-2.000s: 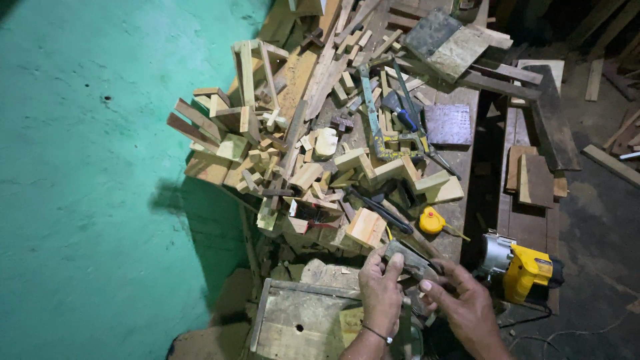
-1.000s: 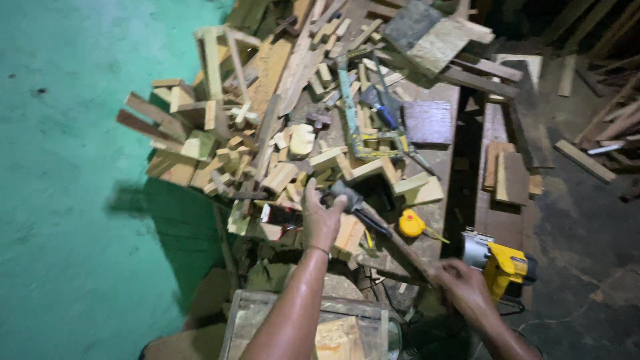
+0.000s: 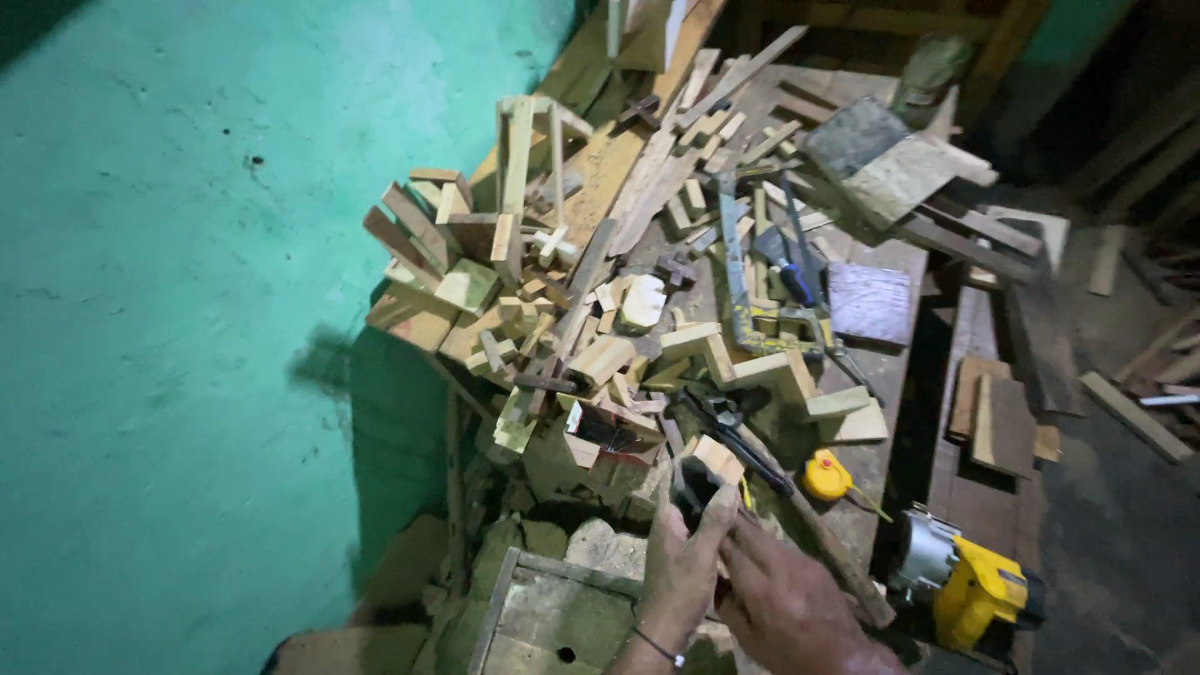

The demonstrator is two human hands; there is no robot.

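Observation:
My left hand (image 3: 682, 562) is closed around a dark object (image 3: 698, 486), too blurred to name, beside a small wooden block (image 3: 720, 459). My right hand (image 3: 783, 591) meets it from the right, fingers bent and overlapping; whether it grips anything is hidden. Just beyond them lies a hammer with a long wooden handle (image 3: 825, 544), its dark head beside black-handled pliers or a similar tool (image 3: 741, 445). A yellow tape measure (image 3: 827, 475) sits right of the handle. Farther up are a hacksaw (image 3: 741, 272) and a blue-handled tool (image 3: 795, 281). An open small box (image 3: 609, 436) holds dark nails or screws.
Wood offcuts (image 3: 525, 328) and a zigzag of joined blocks (image 3: 769, 366) crowd the bench. A yellow power tool (image 3: 980, 591) stands at the right on a lower plank. A wooden box or stool (image 3: 562, 609) is at the bottom, a green wall (image 3: 187, 281) at the left.
One second ago my left hand was at the hammer's head and my right at its handle end. Both are now off the hammer and together, nearer me, at the dark object.

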